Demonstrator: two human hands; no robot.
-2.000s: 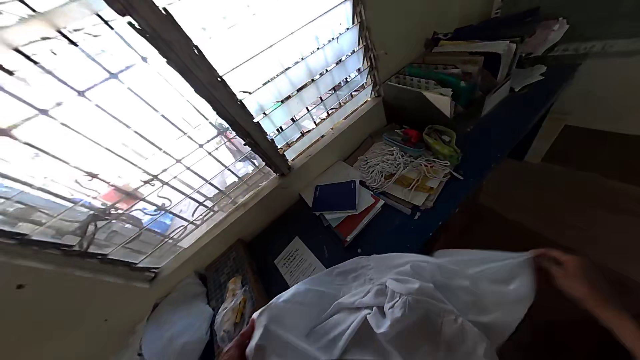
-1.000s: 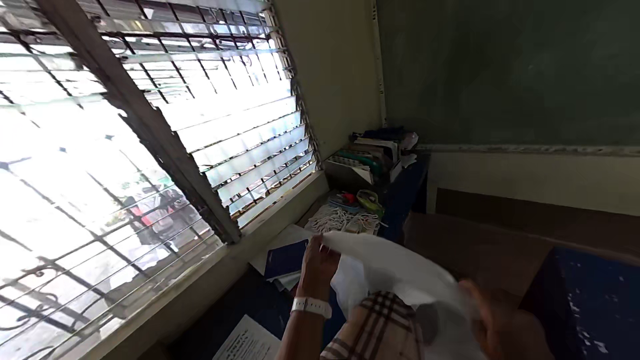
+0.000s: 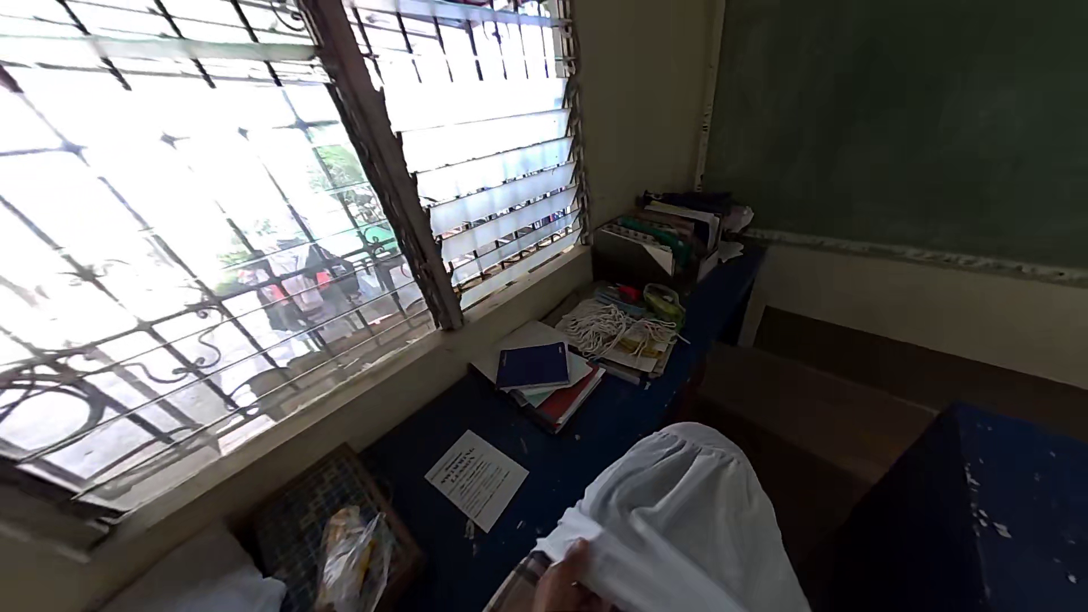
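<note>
A white cloth garment (image 3: 680, 518) with a gathered edge is bunched at the lower middle. My left hand (image 3: 565, 582) grips its edge at the bottom of the view, fingers closed on the fabric. Beside that hand a bit of brown plaid cloth (image 3: 520, 586) shows. My right hand is not visible; whether it lies under the garment or outside the view, I cannot tell. The garment hangs in front of the blue desk (image 3: 408, 450), where a printed sheet of paper (image 3: 477, 480) lies to its left.
Notebooks (image 3: 533, 365), a bundle of white cord (image 3: 599, 330) and a box of folders (image 3: 650, 246) line the desk by the louvred window. A framed woven tray (image 3: 319, 518) holds a plastic bag (image 3: 350, 557) at lower left. Another blue tabletop (image 3: 1011, 501) stands at right.
One second ago both hands held the white cloth up, apart; now it hangs lower, and only my left hand shows. The plaid cloth shows less than before.
</note>
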